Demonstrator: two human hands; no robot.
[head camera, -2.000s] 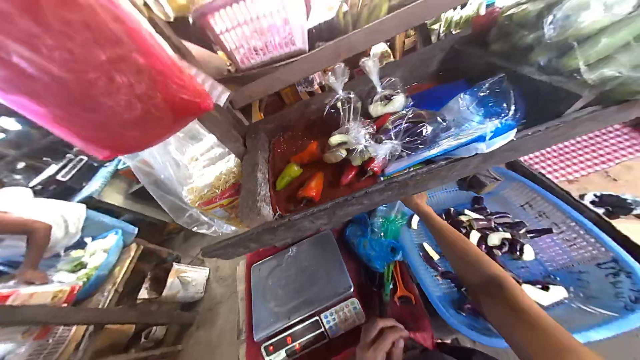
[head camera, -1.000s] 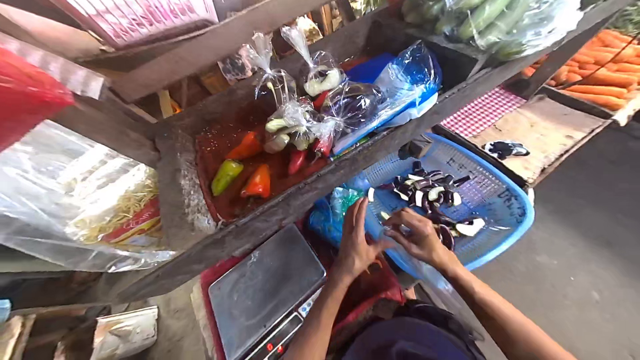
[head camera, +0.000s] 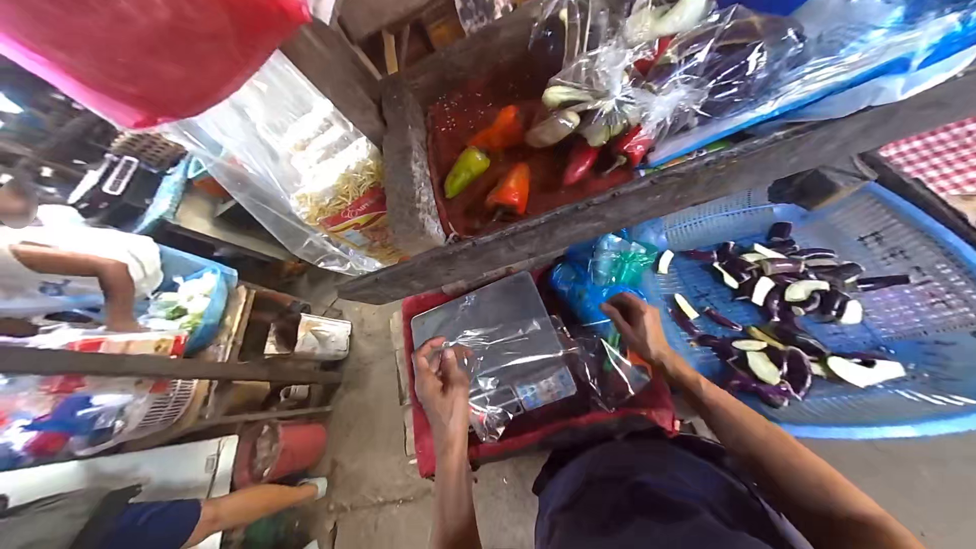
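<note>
A clear plastic bag (head camera: 507, 366) spreads between my hands, over the weighing scale's metal plate (head camera: 511, 305) and its keypad. My left hand (head camera: 442, 377) pinches the bag at its left side, above the plate's left part. Fingers of my right hand (head camera: 637, 324) are curled at the bag's other side, beside blue plastic bags (head camera: 576, 286); the thin film at the fingertips is hard to see. The scale stands on a red cloth (head camera: 427, 454). Right of my right hand, cut eggplant pieces (head camera: 785, 286) lie in a blue plastic basket (head camera: 877, 423).
A wooden beam (head camera: 686, 198) crosses above the scale. Behind it a tray holds peppers (head camera: 511, 191) and bagged vegetables (head camera: 610, 99). A pink bag (head camera: 152, 53) hangs upper left. Other people are at left: one's arm (head camera: 114, 282) by a blue crate, another's leg (head camera: 244, 507) near a red bucket (head camera: 301, 446).
My hands were close together near the blue basket's edge one second ago; now they are apart, the left one over the scale, with the clear bag spread between them. The view has shifted.
</note>
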